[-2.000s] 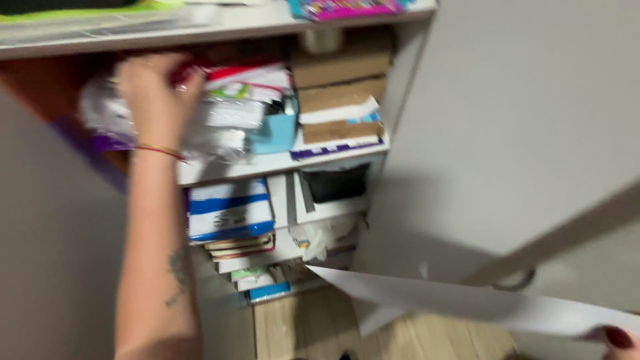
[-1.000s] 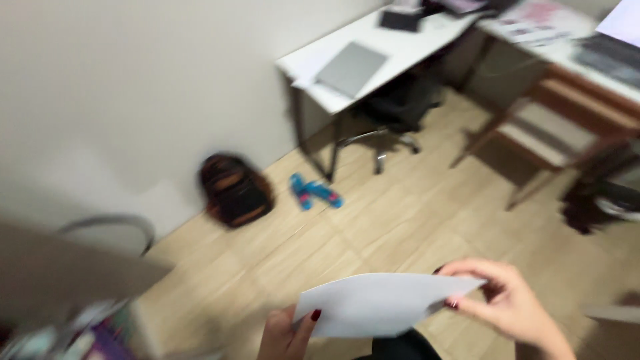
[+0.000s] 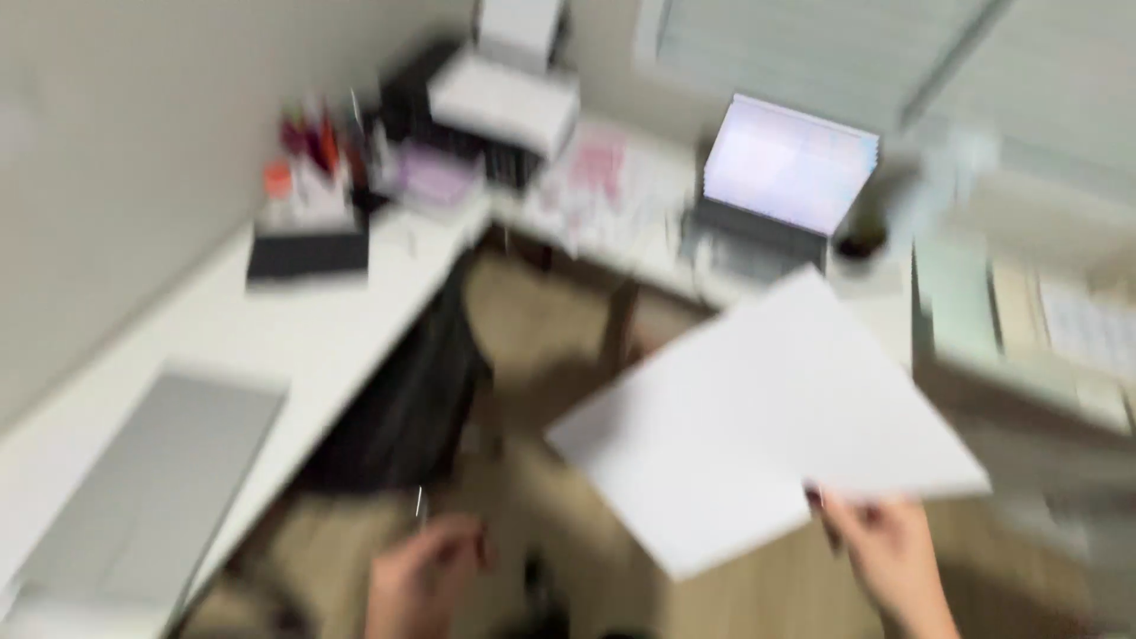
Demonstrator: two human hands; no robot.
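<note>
In the head view, my right hand (image 3: 879, 541) pinches the lower edge of a blank white sheet of paper (image 3: 763, 426), its thumb and fingers closed on it. The sheet is held out over the floor, its top corner overlapping the desk by the laptop. My left hand (image 3: 430, 568), blurred, is at the lower middle left, apart from the sheet, with its fingers curled; whether it holds anything is too blurred to tell.
An open laptop (image 3: 772, 204) and a printer (image 3: 497, 106) stand on the white corner desk (image 3: 355, 328). A closed grey laptop (image 3: 160, 488) lies at left. A black chair (image 3: 399, 417) is below the desk edge; shelving with folders (image 3: 967, 293) is at right.
The view has swung from the shelves past the floor to the desks. One second ago both hands were at the sheet; now my left hand is off it and only my right hand holds it.
</note>
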